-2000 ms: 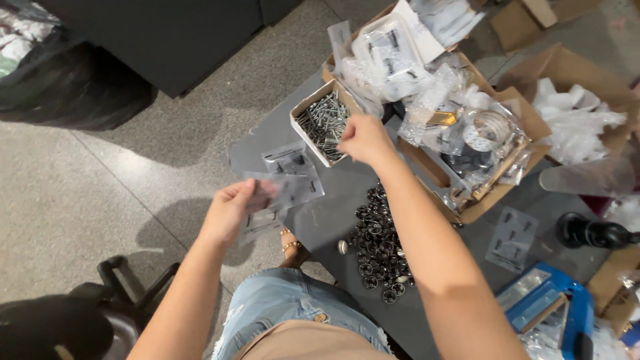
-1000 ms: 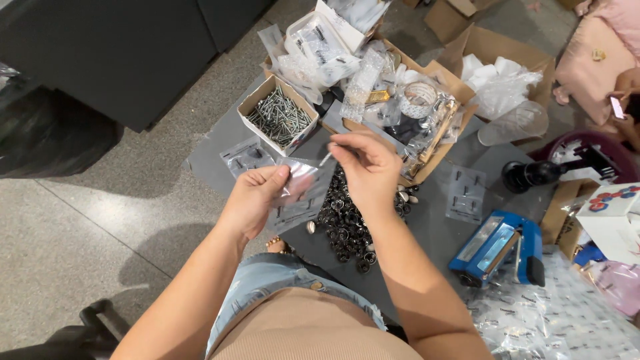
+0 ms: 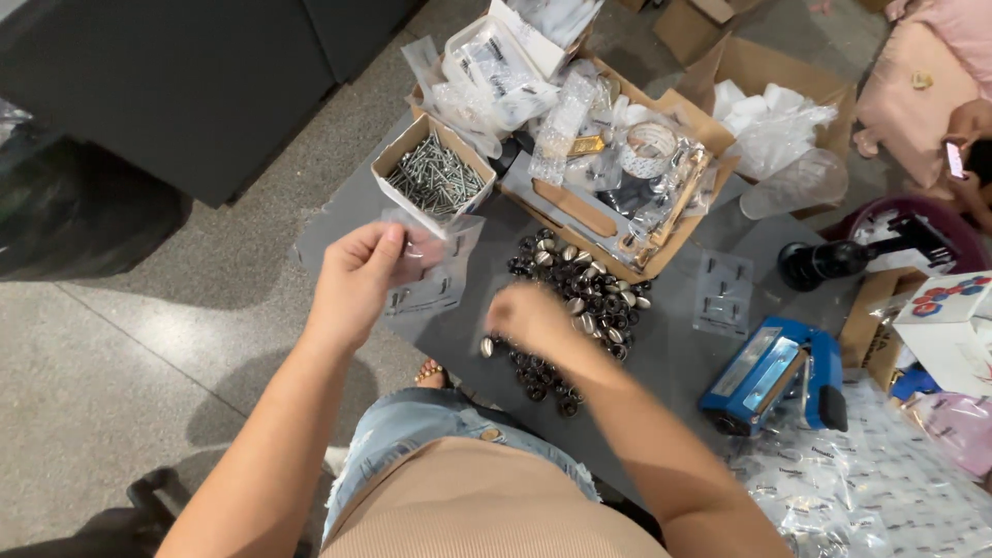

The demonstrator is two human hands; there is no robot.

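Note:
My left hand (image 3: pixel 360 271) pinches a small clear printed plastic bag (image 3: pixel 438 279) by its top, above the grey tabletop. Just beyond it stands a white cardboard box of metal screws (image 3: pixel 435 177). My right hand (image 3: pixel 531 318) is blurred, over the left side of a pile of dark and silvery round metal knobs (image 3: pixel 593 302); whether its fingers hold anything cannot be told. A single silvery knob (image 3: pixel 487 346) lies by that hand. Another clear printed bag (image 3: pixel 722 293) lies flat on the table to the right of the pile.
A cardboard box (image 3: pixel 647 267) behind the pile holds a tape roll (image 3: pixel 648 149) and plastic packets. A blue impulse bag sealer (image 3: pixel 775 376) lies at the right, beside many clear bags (image 3: pixel 845 473). A black stand (image 3: pixel 825 263) stands behind it. A person with a phone (image 3: pixel 955 159) is at the upper right.
My right hand has gone from the screw box to beside the bag, then down to the knob pile. My left hand keeps hold of the bag. The view has shifted.

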